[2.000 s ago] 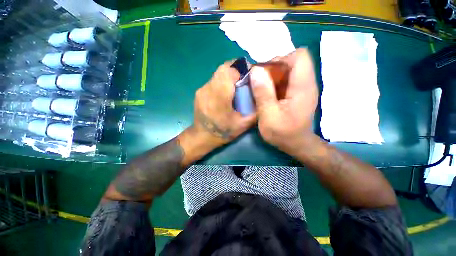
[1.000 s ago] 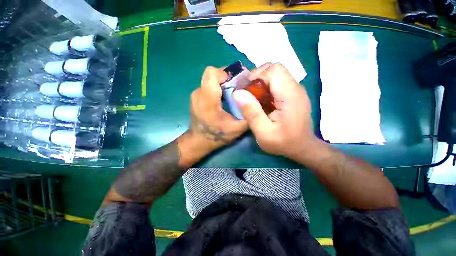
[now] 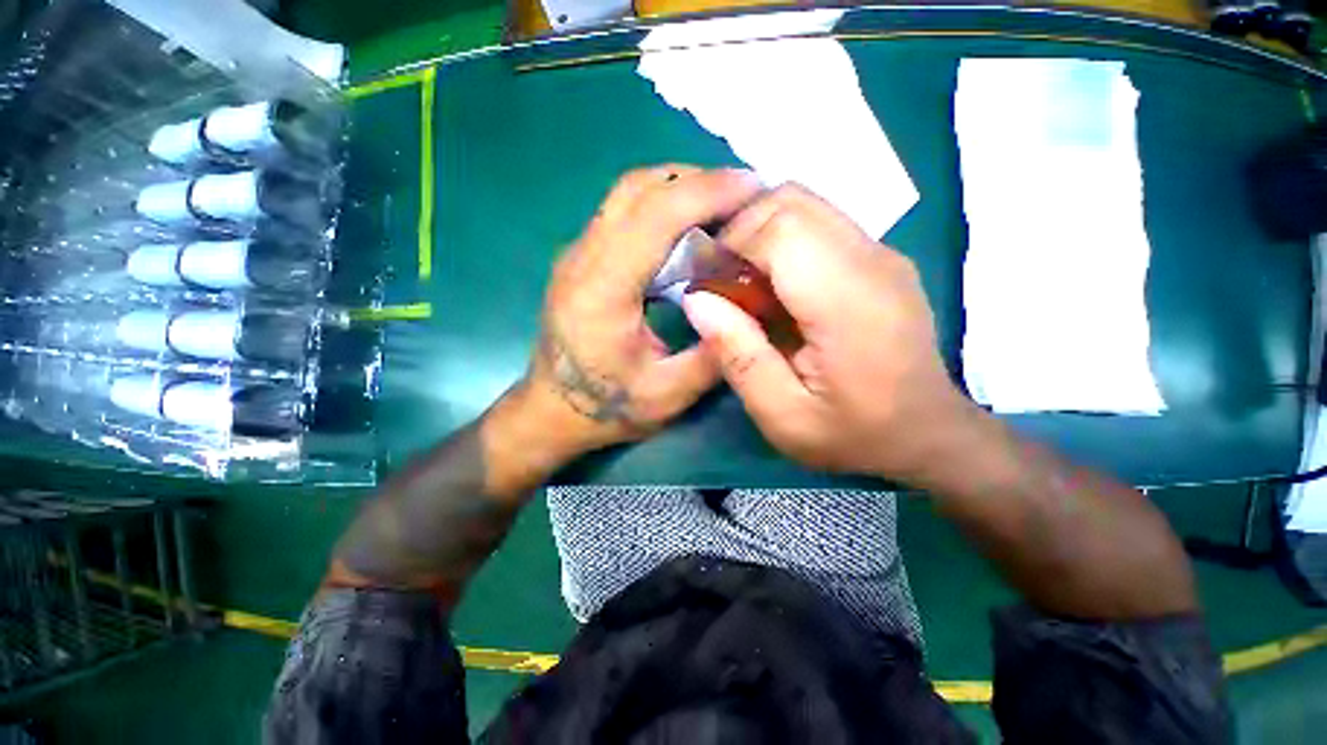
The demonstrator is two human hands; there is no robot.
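Observation:
My left hand [image 3: 619, 313] holds a pale silver housing shell [image 3: 687, 265], mostly hidden by the fingers. My right hand [image 3: 844, 328] pinches a translucent orange-brown scraper [image 3: 754, 296] between thumb and fingers, its edge at the housing. Both hands meet above the green mat [image 3: 495, 189] near its front edge. The exact contact between scraper and housing is partly hidden.
A clear blister tray [image 3: 342, 422] at left holds a column of pale-and-black housings [image 3: 216, 264]. A slanted white sheet [image 3: 786, 109] lies behind my hands, a straighter one [image 3: 1051, 262] at right. A dark object [image 3: 1288, 189] is at the right edge.
The housing has turned in my left hand; its black end is now hidden and less of its pale face shows. My left fingers have closed further over it. The view has shifted slightly.

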